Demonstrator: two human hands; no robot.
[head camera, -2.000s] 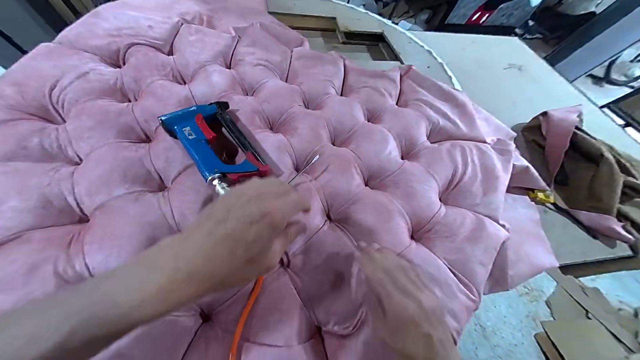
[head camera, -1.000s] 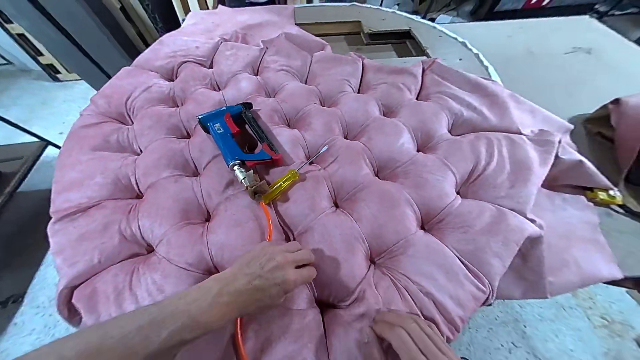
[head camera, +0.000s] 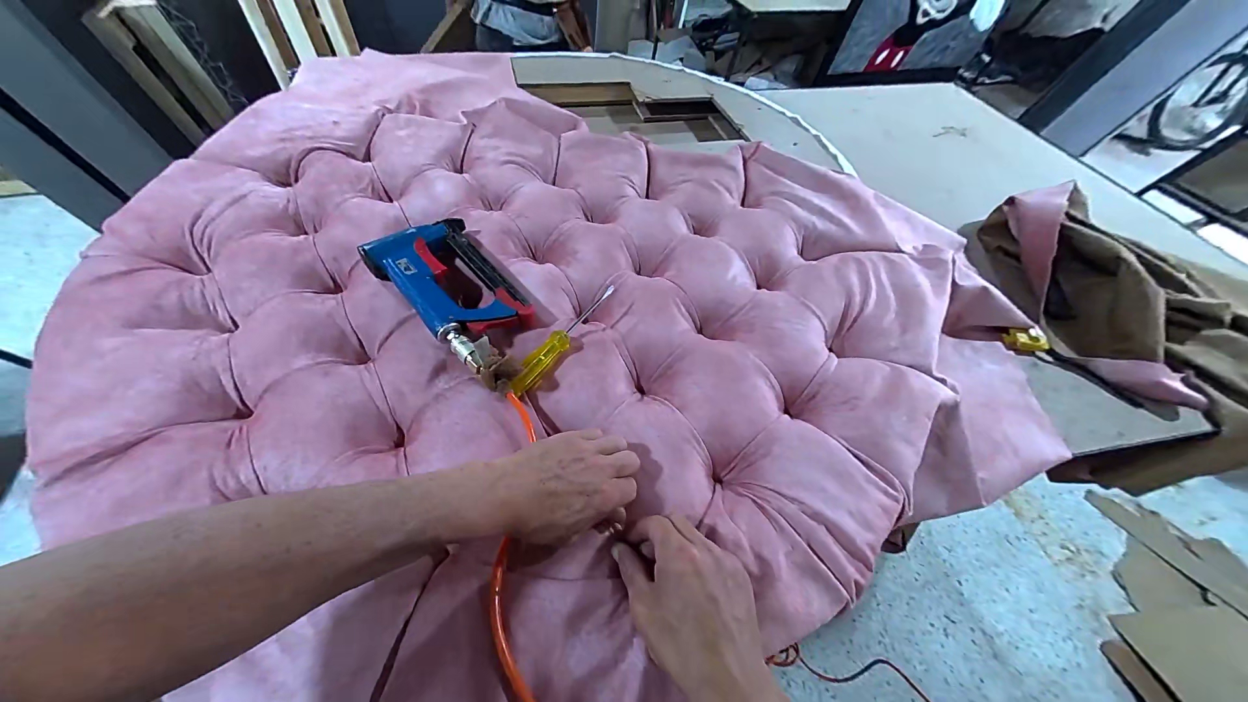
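Observation:
Pink tufted upholstery fabric (head camera: 721, 361) spreads over a round padded piece. My left hand (head camera: 575, 485) rests on it with fingers curled, and the fingertips pinch at a fold. Just below and to the right, my right hand (head camera: 687, 585) presses thumb and fingers to the same fold. Both hands nearly touch; the fabric between their fingertips is partly hidden. Above my left hand lie a blue and red pneumatic staple gun (head camera: 439, 283) and a screwdriver with a yellow handle (head camera: 539, 363). From the gun's metal fitting an orange air hose (head camera: 500, 604) runs beneath my left wrist.
Brown cloth with pink strips (head camera: 1111, 283) hangs over the right side of a pale table (head camera: 916, 146), near a yellow-handled tool (head camera: 1026, 339). Cardboard pieces (head camera: 1180, 604) lie on the floor at lower right. The round piece's wooden frame (head camera: 682, 112) shows at the back.
Both hands have come close together at one fold; a second ago they were farther apart. The screwdriver, near my left hand two seconds ago, lies beside the staple gun.

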